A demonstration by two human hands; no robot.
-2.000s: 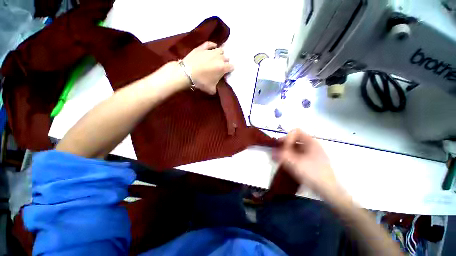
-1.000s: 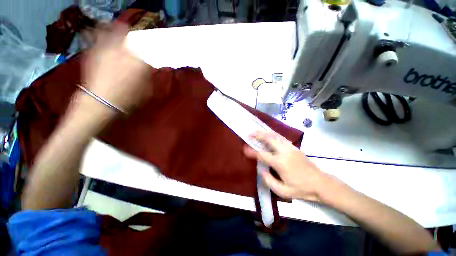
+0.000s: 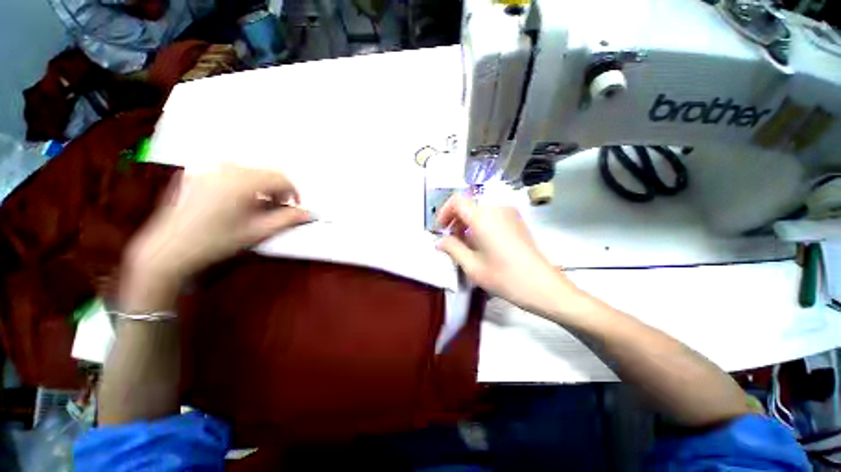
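The rust-brown garment panel lies over the table's front edge, with more of it bunched at the left. A white strip hangs at its right end below my right hand. My left hand, slightly blurred, pinches the panel's upper edge at the left. My right hand pinches the strip end of the panel just in front of the presser foot and needle. The white sewing machine marked "brother" stands at the right with its lamp lit. The exact edge under my fingertips is hard to tell.
Black scissors lie under the machine arm. A green-handled tool is at the table's right end. The white table spans the middle. Brown cloth and a clear plastic bag are at the far left. Trims hang below the right edge.
The panel has turned, its upper edge now running across the table and its body hanging toward me. My right hand has moved up to the needle area. The view has shifted right.
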